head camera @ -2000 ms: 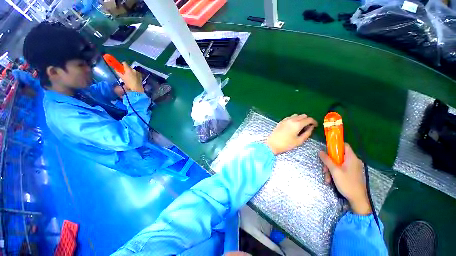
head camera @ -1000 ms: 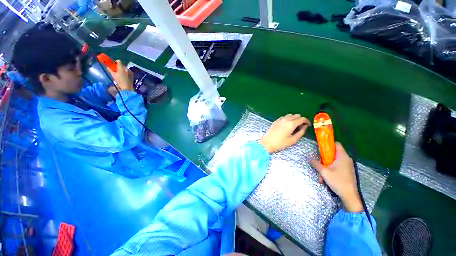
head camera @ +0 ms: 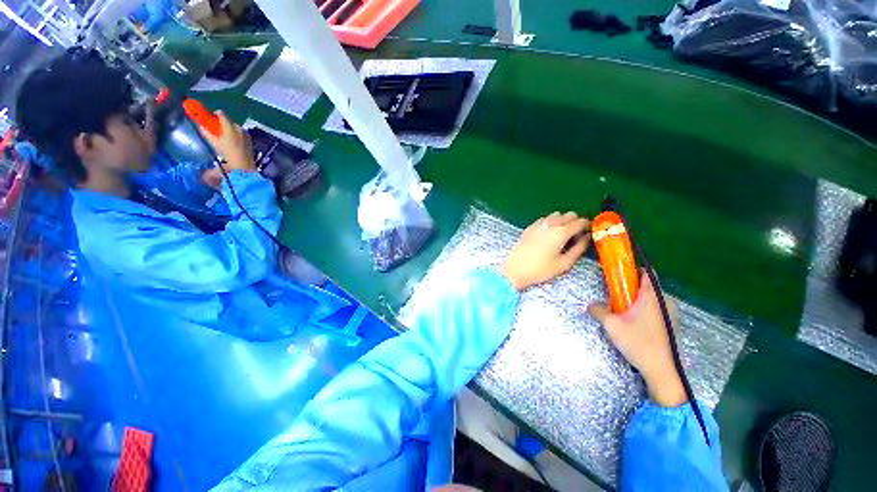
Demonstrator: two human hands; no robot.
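My right hand (head camera: 642, 332) is closed on an orange electric screwdriver (head camera: 615, 261); a black cable runs from it down past my wrist. My left hand (head camera: 548, 252) rests low over the upper edge of a silvery bubble-wrap sheet (head camera: 548, 356), its fingertips close to the head of the screwdriver. Whether the left fingers pinch a small part cannot be seen. The tip of the screwdriver is not clearly visible. No housing shows on this sheet.
A person in blue (head camera: 183, 240) works at the left with another orange driver. A white post (head camera: 337, 82) and a clear parts bag (head camera: 396, 226) stand between us. A dark round dish (head camera: 796, 452) lies lower right. Bubble-wrap sheets with black housings lie upper left and right (head camera: 837, 279).
The screwdriver and my right hand have shifted left, closer to my left hand. The sheet and black housing at the right now sit farther toward the picture's edge.
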